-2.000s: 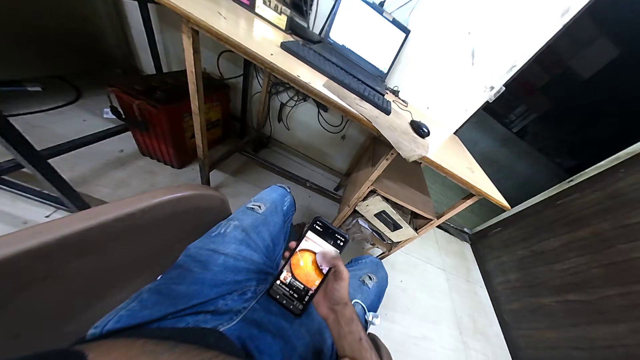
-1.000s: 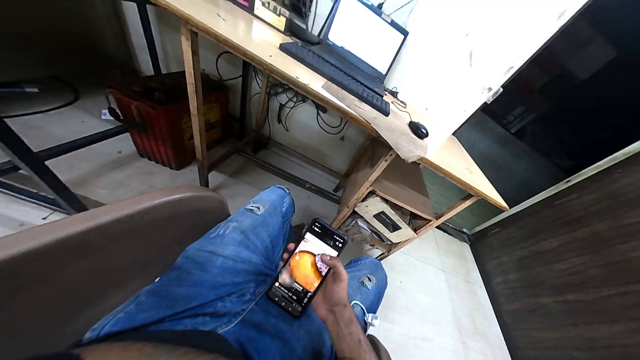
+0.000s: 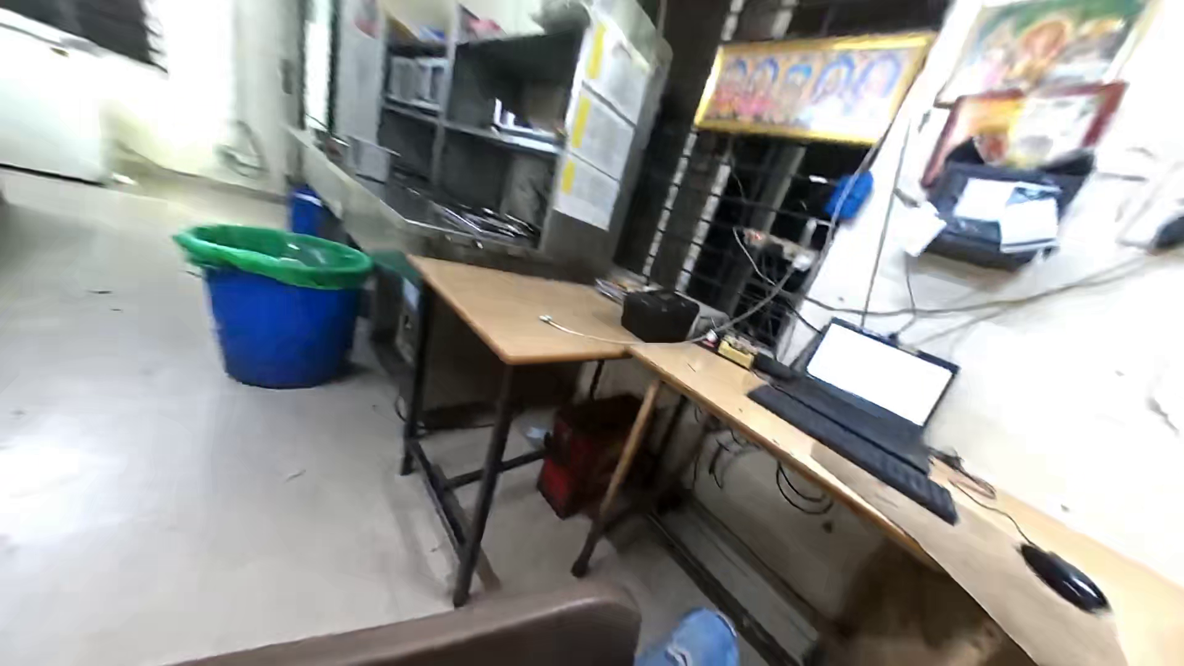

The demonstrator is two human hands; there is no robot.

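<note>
Neither of my hands shows in the head view now, nor does the phone. A knee in torn blue jeans [image 3: 694, 640] is at the bottom edge, beside the brown chair arm [image 3: 555, 622]. On the wooden desk [image 3: 712, 384] at the right stand a laptop with a bright screen [image 3: 879, 375], a black keyboard [image 3: 856, 453] in front of it and a black computer mouse [image 3: 1064, 575] on a cord.
A small wooden table [image 3: 527, 310] with metal legs adjoins the desk. Left of it stands a blue bin [image 3: 282, 324] with a green liner. A red box [image 3: 587, 453] is underneath, cables hang below the desk, and a metal shelf unit [image 3: 499, 139] stands behind.
The view has swung up and to the left. Both hands and the phone they held, seen over the lap earlier, have gone out of the frame.
</note>
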